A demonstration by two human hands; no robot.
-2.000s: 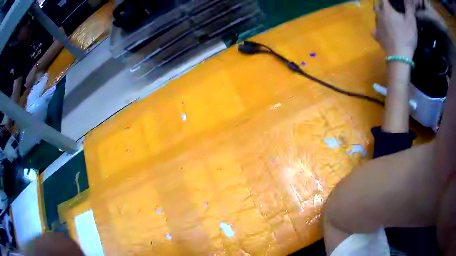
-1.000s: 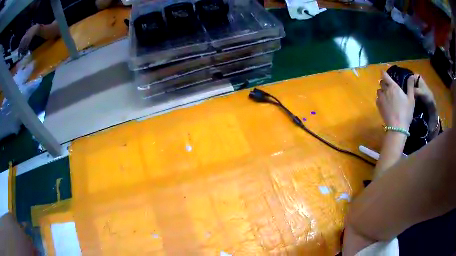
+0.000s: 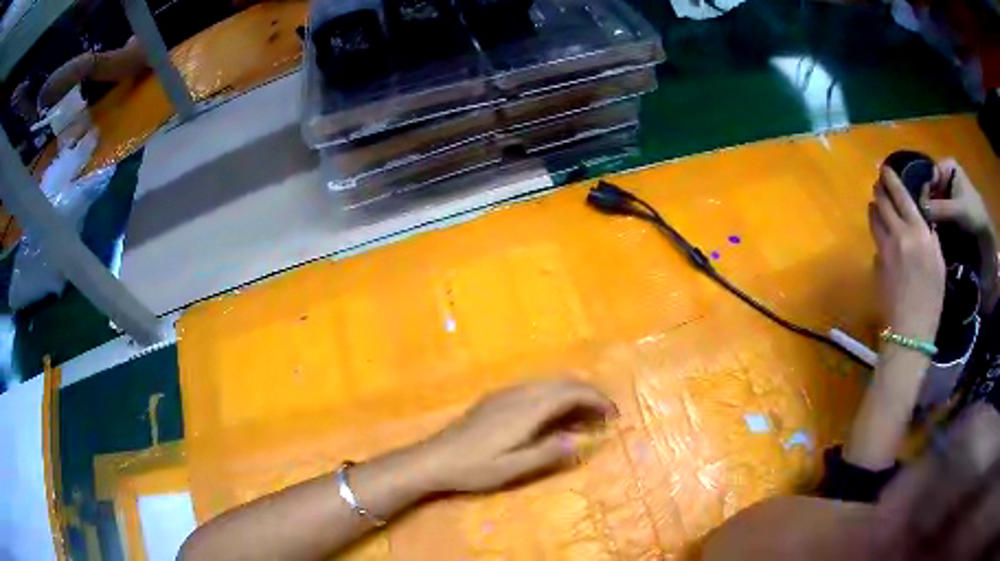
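Observation:
My left hand (image 3: 532, 433) reaches in from the lower left over the orange-taped bench (image 3: 362, 329). Its fingers are loosely curled, with a gap to the thumb, and no held object shows. A silver bracelet is on the wrist. At the lower right edge, a bare arm, seemingly mine, is blurred and cut off. My right hand (image 3: 954, 471) cannot be made out clearly there. A black cable (image 3: 757, 318) with a blunt plug (image 3: 614, 198) lies on the bench, running right toward a white strip (image 3: 853, 346).
At the right, another person's hands (image 3: 910, 258) hold a black rounded part (image 3: 909, 175) above a black and white body. Clear stacked trays (image 3: 493, 82) with black shells stand at the back. A grey post (image 3: 88, 268) is at left. White scraps (image 3: 758, 421) lie near the right.
My left hand has come over the bench from the lower left. The view has shifted since the earlier frames. The large bare arm at lower right now sits lower and is blurred.

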